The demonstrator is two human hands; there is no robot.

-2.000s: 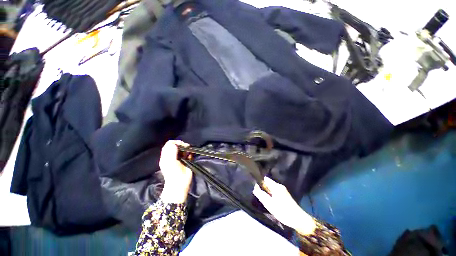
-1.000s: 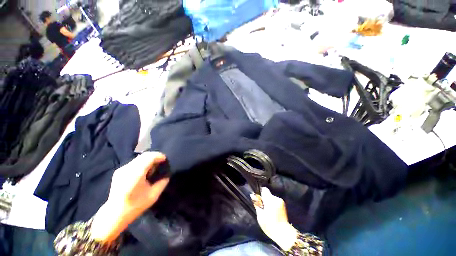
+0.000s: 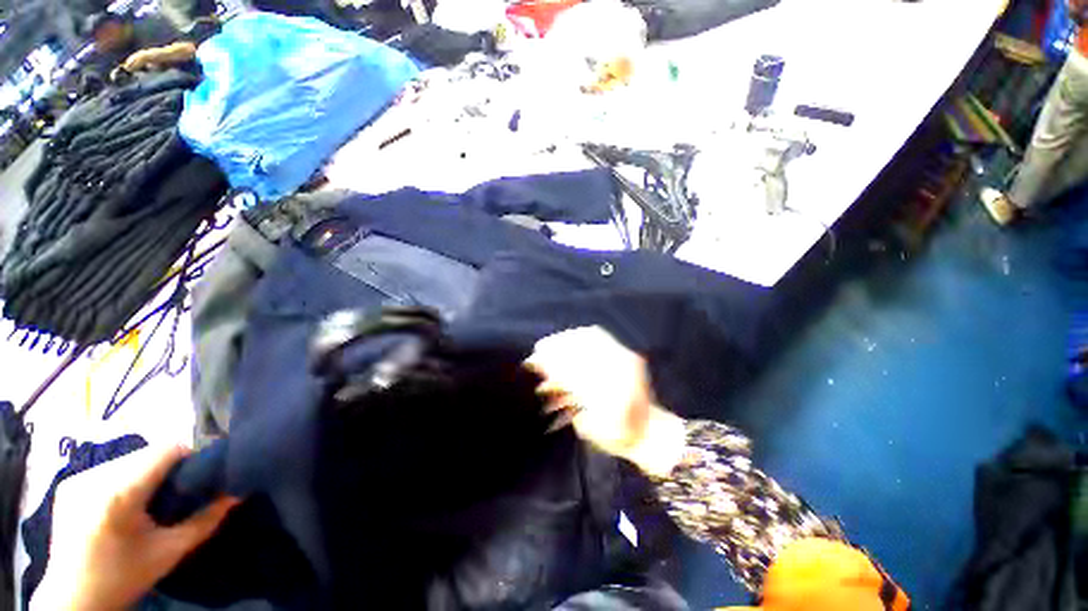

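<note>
A navy wool coat (image 3: 668, 310) lies open in front of me, with its grey-blue lining (image 3: 412, 272) showing near the collar. My left hand (image 3: 125, 531), at the lower left, pinches a navy edge of the coat between thumb and fingers. My right hand (image 3: 597, 394) is over the dark middle of the coat with fingers curled; what it grips, if anything, is unclear. A blurred, curved, shiny black bundle, possibly hangers (image 3: 382, 352), is left of my right hand. A grey-olive coat (image 3: 215, 340) shows beneath the navy one.
Stacked dark garments (image 3: 102, 203) and a blue plastic bag (image 3: 286, 96) are at the upper left. Black hangers (image 3: 650, 197) lie beyond the coat, near a grey tool (image 3: 776, 167) and black cylinder (image 3: 765, 86). A person's leg (image 3: 1056, 131) is upper right, beyond the blue floor (image 3: 907, 394).
The view has swung right. My left hand has gone from the hangers to the coat edge and sits further left. The bundle previously in my right hand now appears blurred to its left.
</note>
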